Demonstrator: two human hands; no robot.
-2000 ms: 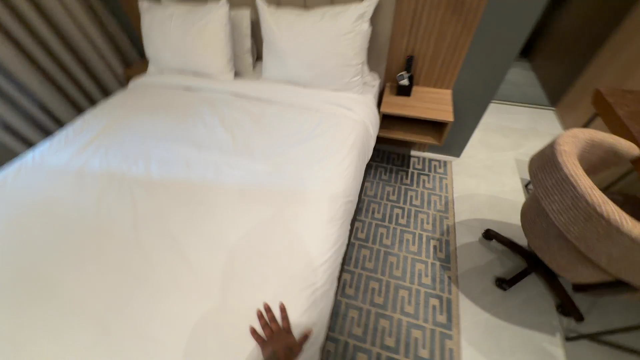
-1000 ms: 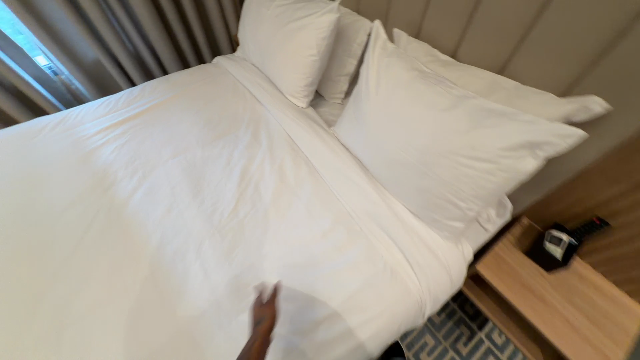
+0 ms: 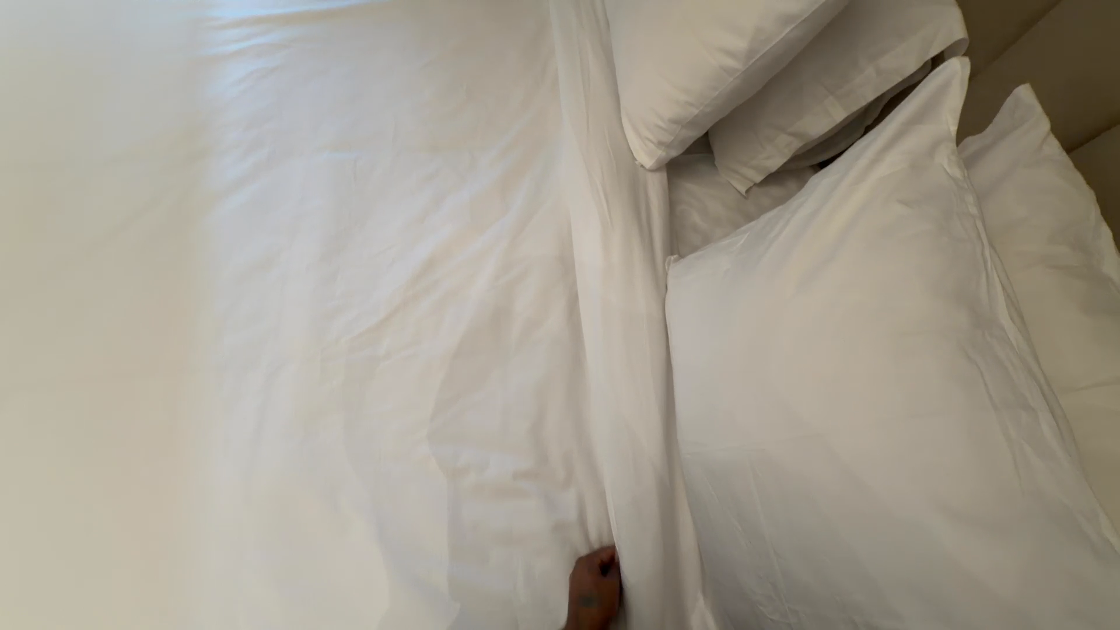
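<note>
At the bottom of the head view, my left hand (image 3: 595, 588) has its fingers curled closed on the white bed cover (image 3: 367, 350), at the inner edge of its turned-down fold (image 3: 626, 350). Small creases spread in the cloth around the fingers. The fold runs from the top of the view down past my hand, alongside a large white pillow (image 3: 840, 376) lying to its right. My right hand is out of view.
Another white pillow (image 3: 709, 61) lies across the fold's upper end, with a further pillow (image 3: 840, 96) behind it. One more pillow (image 3: 1050, 227) rests near the padded headboard (image 3: 1041, 44) at the right.
My left hand, spread open over the bed two seconds ago, is now closed on the cover by the fold. The view has turned and come nearer to the pillows.
</note>
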